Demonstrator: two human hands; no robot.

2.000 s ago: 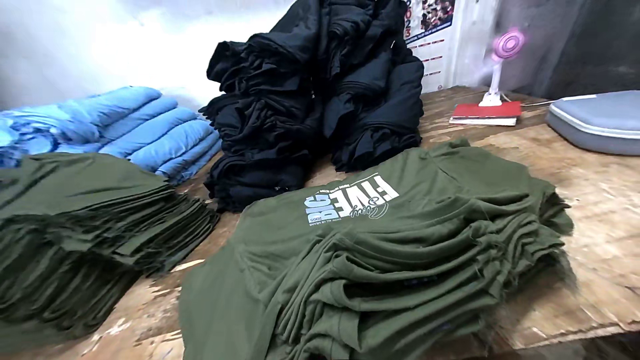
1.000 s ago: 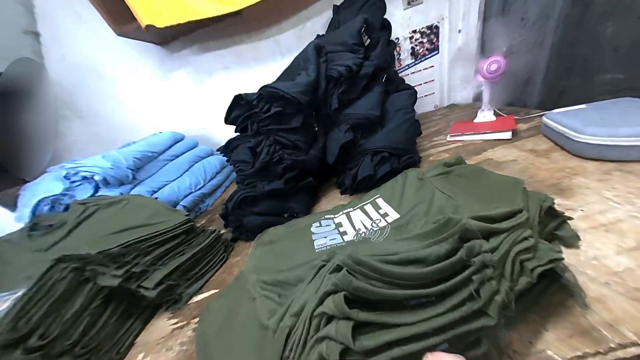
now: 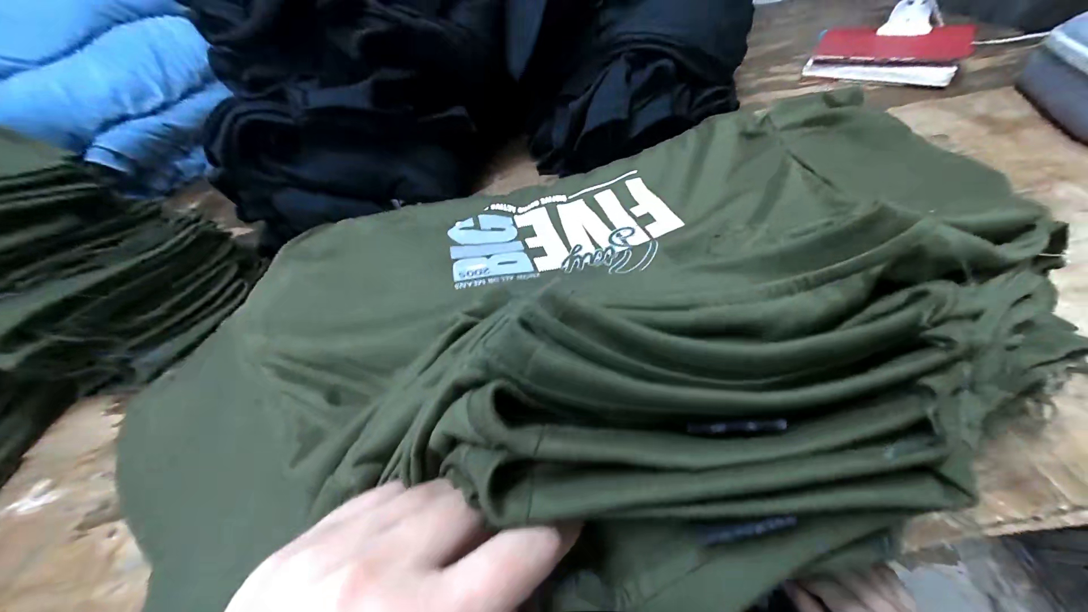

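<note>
A pile of olive green T-shirts [image 3: 680, 365] lies on the wooden table, its top shirt bearing a white and light blue print [image 3: 561, 234]. At the bottom centre, my left hand [image 3: 416, 552] grips the folded layers at the pile's near edge, with its fingertips hidden in the cloth. My right hand [image 3: 854, 591] shows only in part at the bottom edge, under the pile's near right side. The cloth hides its fingers, so its grip cannot be made out. Dark neck labels show between the folds.
More olive green garments [image 3: 102, 289] are stacked at the left. Light blue garments [image 3: 102, 76] and black garments [image 3: 357, 110] stand behind. A red and white box or booklet [image 3: 892, 47] under a white stand lies at the back right, near a grey case [image 3: 1058, 76]. The table's edge [image 3: 1003, 518] is at the lower right.
Both hands have come in at the near side of the olive pile; one second ago only a fingertip showed at the bottom edge. The view has moved closer and lower.
</note>
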